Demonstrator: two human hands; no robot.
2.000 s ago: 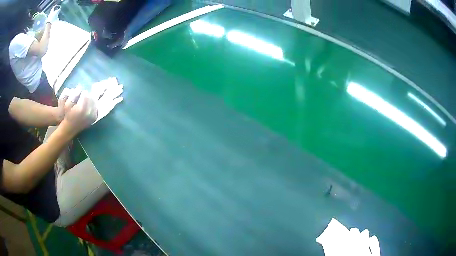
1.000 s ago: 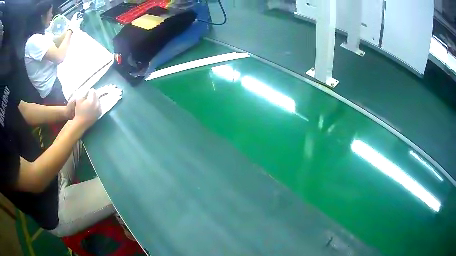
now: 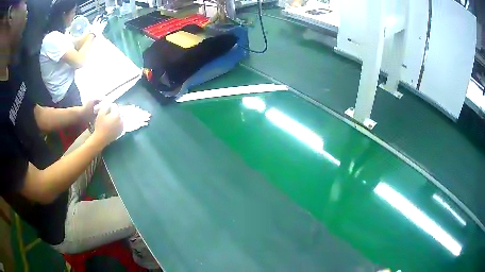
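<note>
The green-covered bench (image 3: 239, 207) lies in front of me, dull dark green near me and glossy bright green farther off, with white lamp reflections. A tiny pale bit shows at the bottom edge, right of the middle; it is too cut off to tell what it is. Neither of my hands is in the picture.
A person in black (image 3: 32, 154) sits at the left bench edge, hands beside white gloves (image 3: 135, 118). Another person in white (image 3: 56, 58) sits beyond, by white sheets (image 3: 109, 66). A black cloth (image 3: 186, 58) covers a blue bin at the far end. White posts (image 3: 368, 79) stand beyond.
The view has swung up and to the left. The white gloves seen at the bottom right two seconds ago are out of the picture or nearly so. More of the far end shows.
</note>
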